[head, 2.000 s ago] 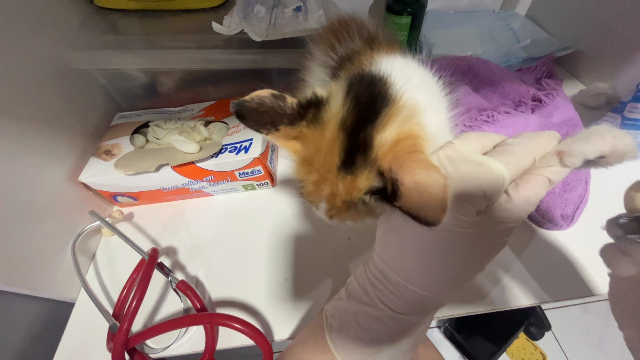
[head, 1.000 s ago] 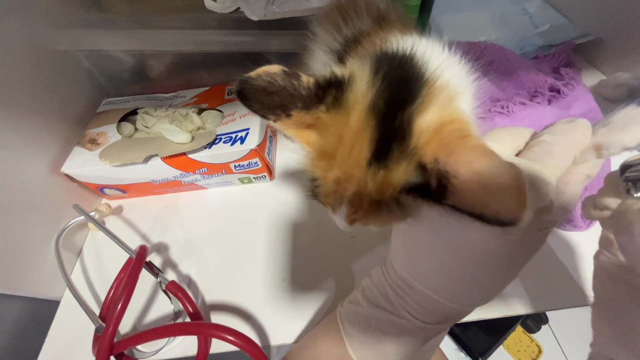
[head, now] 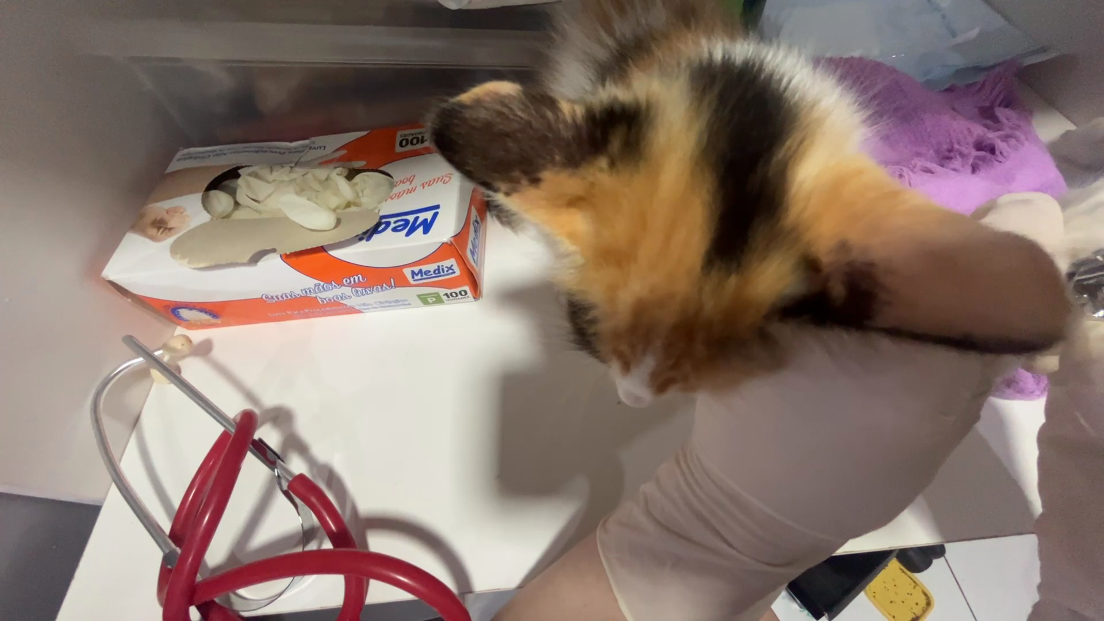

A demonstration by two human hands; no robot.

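Observation:
A calico kitten point(head: 690, 216) with orange, black and white fur fills the upper middle, its head bent down. My left hand point(head: 811, 440), in a pale glove, reaches up beneath and behind the kitten and is shut on it; the kitten's head and ear hide most of the fingers. At the right edge is my right hand point(head: 1074, 466), also gloved and largely cut off by the frame. A small dark, shiny object point(head: 1088, 280) lies against its top; whether the fingers grip it cannot be told.
An opened Medix glove box point(head: 371, 285) stands on the white shelf point(head: 414, 388) at left. Below it lies a stethoscope with red tubing point(head: 328, 565). A purple fringed cloth point(head: 975, 147) and a pale blue plastic package point(head: 897, 34) are behind the kitten. Black and yellow items point(head: 899, 593) show beyond the shelf's front edge.
The kitten's head has come closer to the camera and now covers most of my left hand's fingers. Its furry limb, seen by those fingers two seconds ago, no longer shows clearly.

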